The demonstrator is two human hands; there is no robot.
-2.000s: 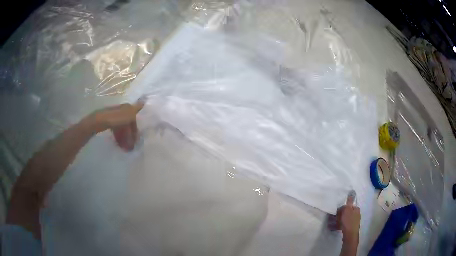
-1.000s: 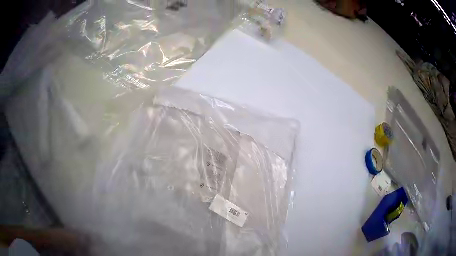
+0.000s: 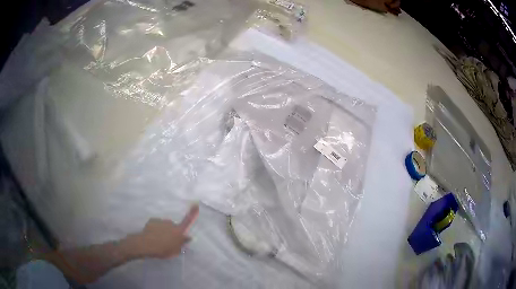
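A clear polybag point(image 3: 288, 163) lies on white sheets in front of me, with a small printed block and a white barcode sticker point(image 3: 331, 153) on its upper right part. White tissue point(image 3: 209, 175) shows at and under its left side. A rounded pale opening or loop with a dark edge shows near its lower middle. My left hand point(image 3: 164, 237) is at the lower left over the white material, its index finger extended; it holds nothing that I can make out. My right hand is not in view.
At right lie a yellow tape roll point(image 3: 425, 136), a blue tape roll point(image 3: 415, 165), a white label card point(image 3: 428, 189), a blue tape dispenser point(image 3: 433, 224) and a flat clear bag point(image 3: 459, 158). Glossy clear bags point(image 3: 153, 62) lie at upper left. Beige bags point(image 3: 481, 90) are at far right.
The white sheet held by both hands earlier is down. The polybag with the sticker has appeared and shifted up and right. My left hand has come back into view; my right hand has left it.
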